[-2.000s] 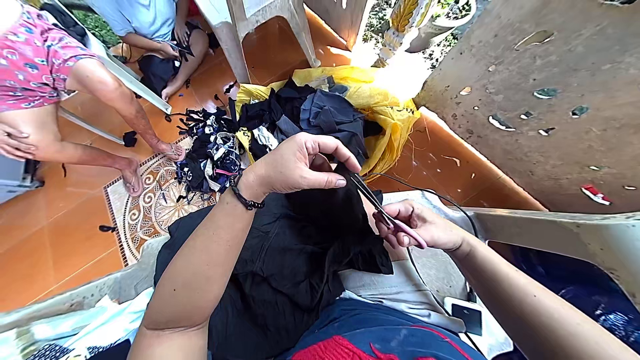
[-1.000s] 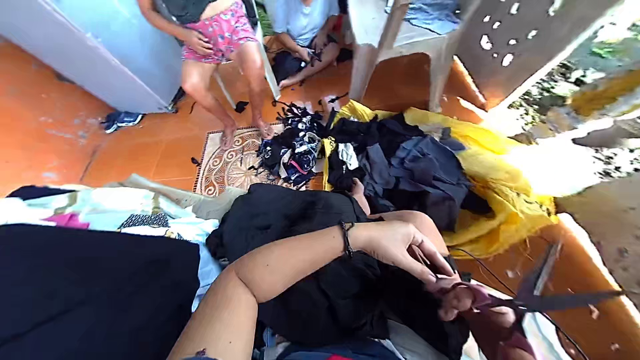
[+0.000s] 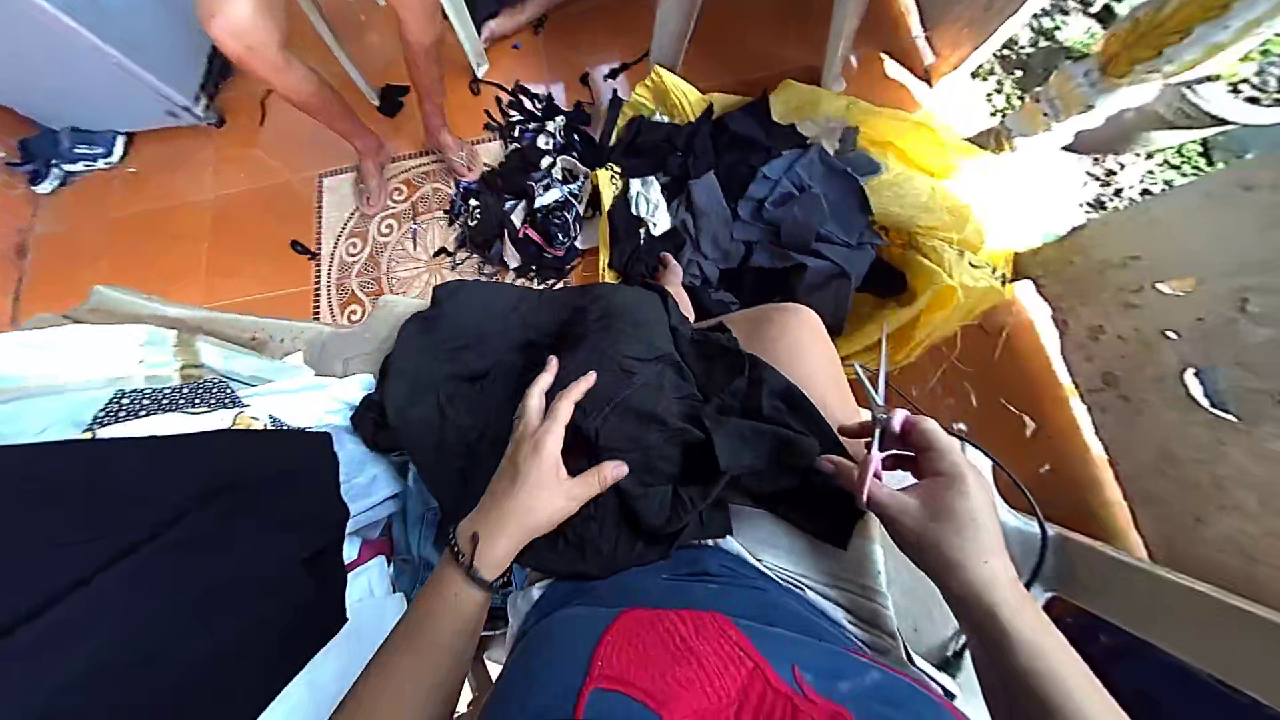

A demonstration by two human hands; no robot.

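Black cloth (image 3: 620, 400) lies bunched over my lap and thighs. Fingers spread, my left hand (image 3: 545, 470) rests on its middle, with a dark beaded bracelet at the wrist. At the cloth's right end, my right hand (image 3: 920, 485) holds pink-handled scissors (image 3: 878, 415), blades pointing up and parted. Its fingertips touch the cloth's edge; whether they pinch it, I cannot tell.
Ahead, a yellow sack (image 3: 940, 250) holds dark fabric pieces (image 3: 800, 210). Left of it, cut scraps (image 3: 540, 190) lie on a patterned mat (image 3: 400, 230) beside a person's feet. Folded clothes (image 3: 370, 480) are at my left; a dark cable (image 3: 1030, 490) curves at right.
My left hand has left the right end of the black cloth and now lies spread on its middle. The scissors, held sideways one second ago, now point up.
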